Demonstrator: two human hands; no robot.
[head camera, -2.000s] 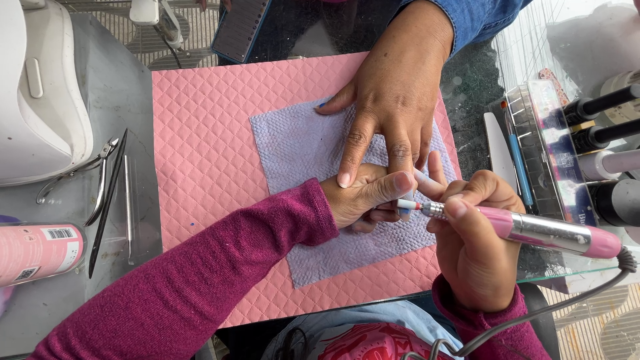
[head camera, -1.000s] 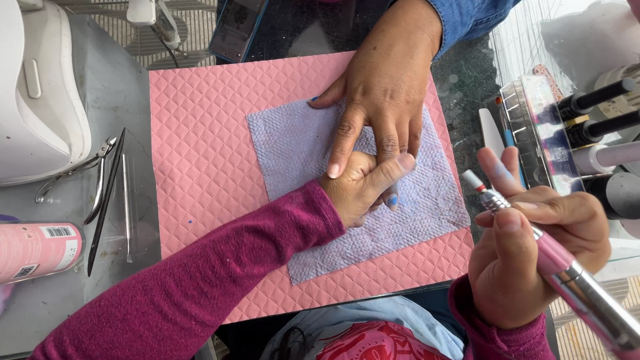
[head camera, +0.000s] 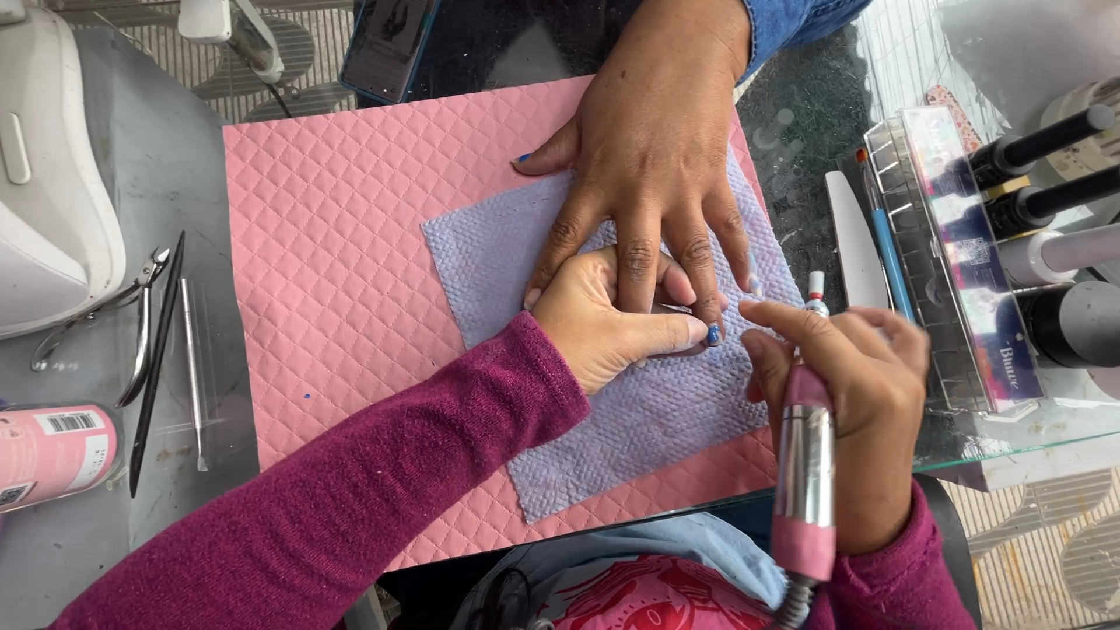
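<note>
My left hand grips a finger of the other person's hand, thumb beside a fingertip with blue polish. That hand lies palm down over a lilac textured towel on a pink quilted mat. To the right, my right hand holds a pink and silver electric nail drill, its pale bit pointing up and away from the nails. The forefinger and thumb of my right hand extend toward the other person's fingertips without plainly touching them.
On the left lie cuticle nippers, a black thin tool, a metal pusher, a pink bottle and a white device. At right are a nail file, a blue brush, a clear case and polish bottles.
The drill was at a fingertip two seconds ago, then swung right, clear of it. Now my right hand is back nearer the other person's fingers, with the drill turned more upright.
</note>
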